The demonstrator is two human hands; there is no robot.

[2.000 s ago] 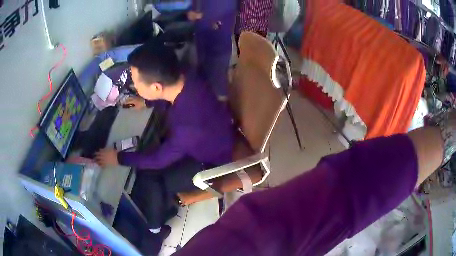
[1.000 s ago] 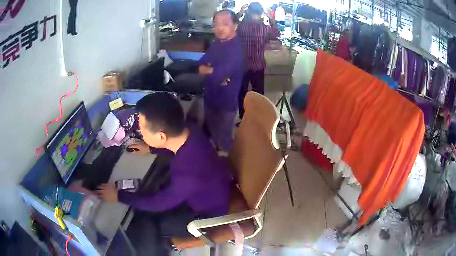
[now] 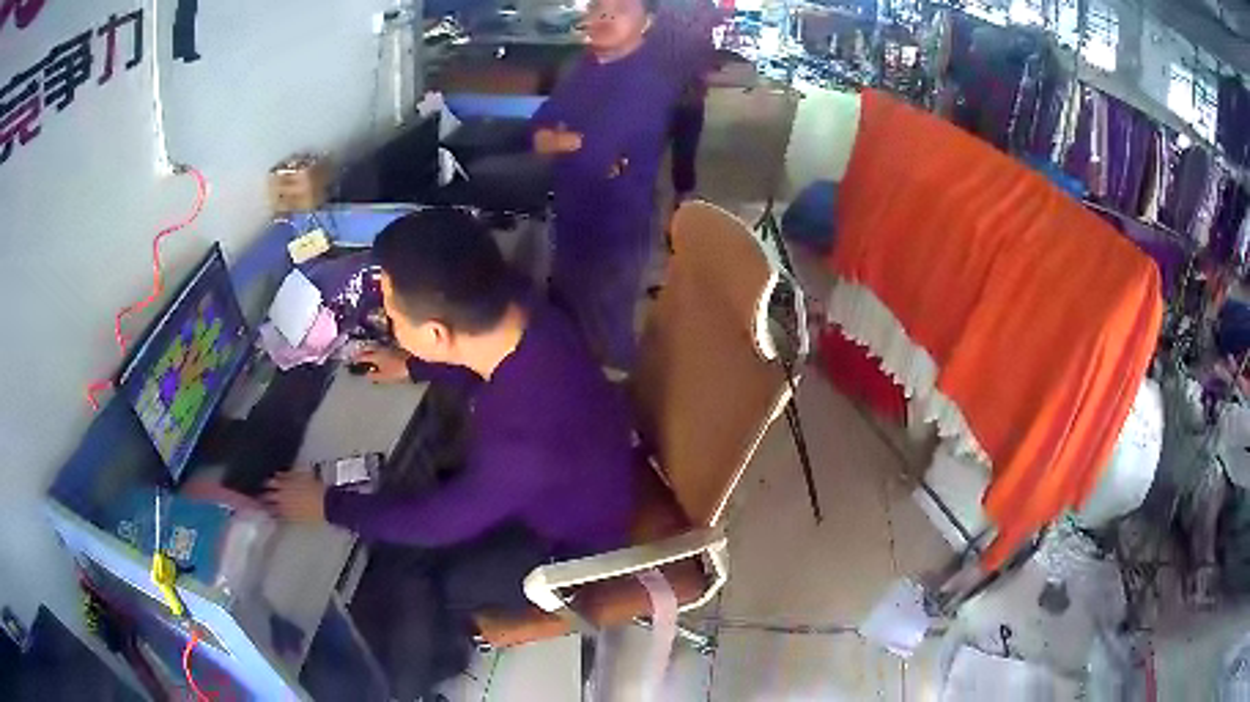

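Observation:
Neither of my hands is in the picture. A seated person in purple (image 3: 535,439) is at the desk nearest in front of me, in a tan swivel chair (image 3: 713,343) with pale armrests. One hand of the person is on a mouse, the other near the black keyboard (image 3: 281,425). A monitor (image 3: 189,364) with a colourful screen stands at the left. A phone-like object (image 3: 352,472) lies on the desk beside the person's hand.
A person in purple (image 3: 610,178) stands behind the desk. Orange cloth (image 3: 994,302) drapes over a rack at the right, white edge beneath. Hanging clothes (image 3: 1124,151) are at the far right. Pale bags (image 3: 1042,631) lie on the floor at the lower right. Pale floor tiles (image 3: 809,590) run between chair and rack.
The purple-sleeved arm across the lower right two seconds ago is out of view. The standing person's hand has shifted, and the person in the striped top behind is now mostly hidden.

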